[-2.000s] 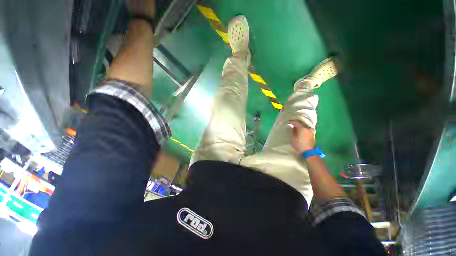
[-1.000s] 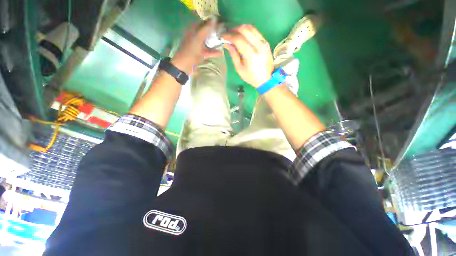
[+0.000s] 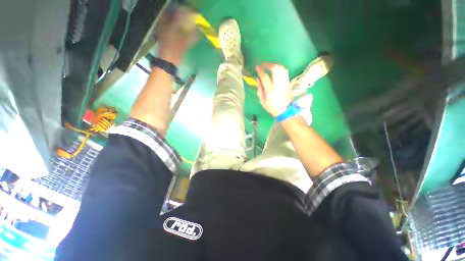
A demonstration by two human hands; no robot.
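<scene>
My left hand (image 3: 178, 30), with a black band at the wrist, is strongly blurred at the upper left, near the edge of the dark equipment. What its fingers hold, if anything, cannot be made out. My right hand (image 3: 276, 90), with a blue wristband, is in mid-air over the green floor, right of the left hand and apart from it. Its fingers are loosely bent and apart, and I see nothing in them. No workpiece is clearly visible.
Dark equipment (image 3: 86, 61) stands at the left, with a coiled orange cable (image 3: 103, 120) below it. The green floor (image 3: 270, 30) has yellow-black tape (image 3: 206, 30). My legs and pale shoes show in the middle. A green-topped surface (image 3: 443, 148) is at the right.
One second ago both hands were together around a small grey-white thing. Now they are apart, the left up and left, the right lower and slightly right. The small thing no longer shows.
</scene>
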